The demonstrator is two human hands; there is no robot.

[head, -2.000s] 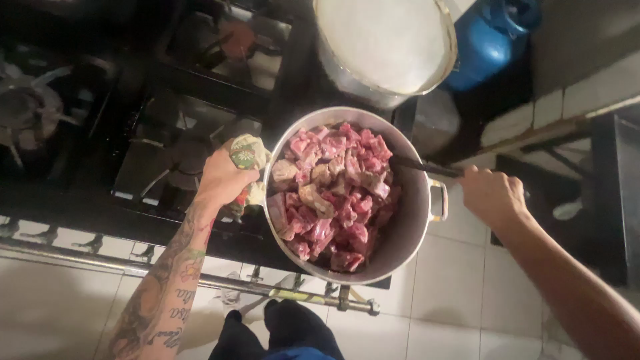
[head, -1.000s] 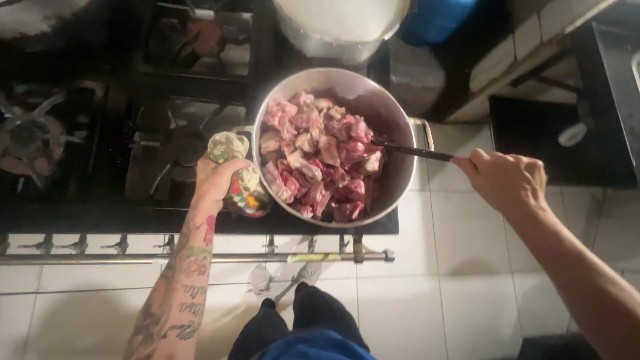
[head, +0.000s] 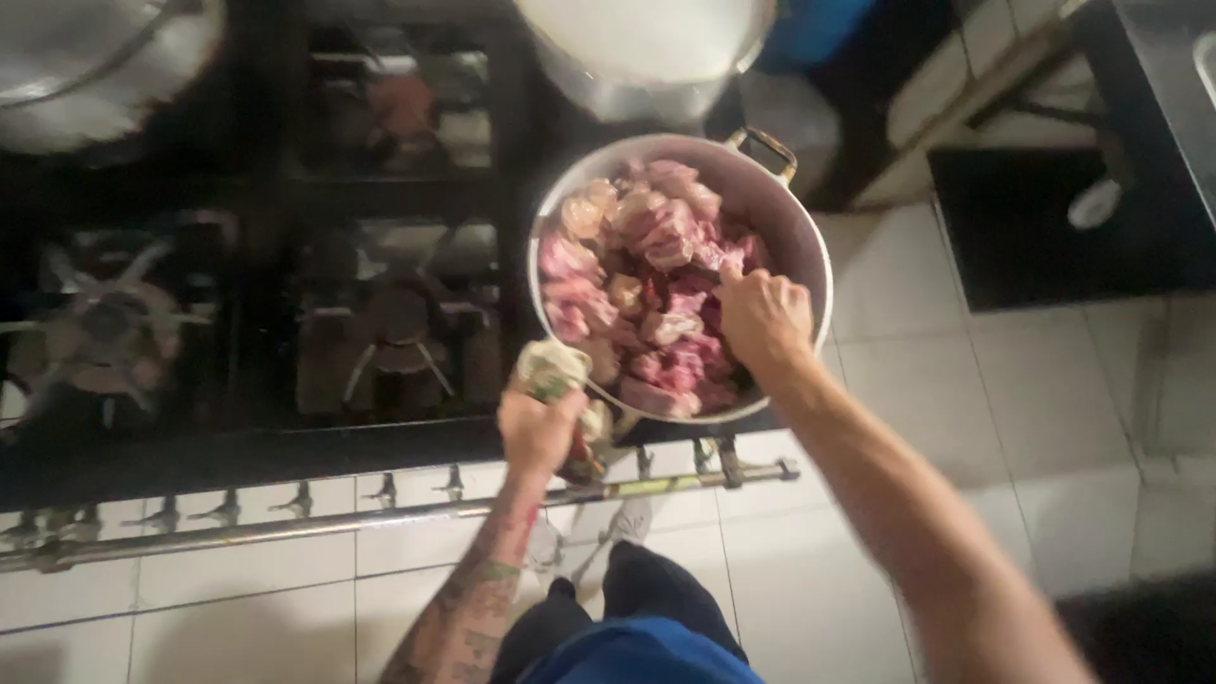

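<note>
A round metal pot [head: 823, 275] full of raw meat chunks [head: 665, 228] sits at the front right of the gas stove. My left hand [head: 540, 427] grips a patterned cloth [head: 553, 369] at the pot's near-left side, where the cloth hides whatever handle lies beneath. Over the right part of the pot is my right hand [head: 768, 318], its fingers curled at the meat. The dark utensil seen in it earlier does not show now; whether the hand still holds it is hidden.
Behind the pot stands a large pot [head: 655, 47] with a pale top. Another big metal pot [head: 104, 76] is at the back left. Burner grates [head: 394, 328] lie to the left, and a rail [head: 380, 518] with knobs runs along the stove's front. A dark counter [head: 1168, 95] is at the right.
My right hand has moved left, from outside the pot to over the meat. The pot has turned: its visible handle, at the right before, is now at the back right.
</note>
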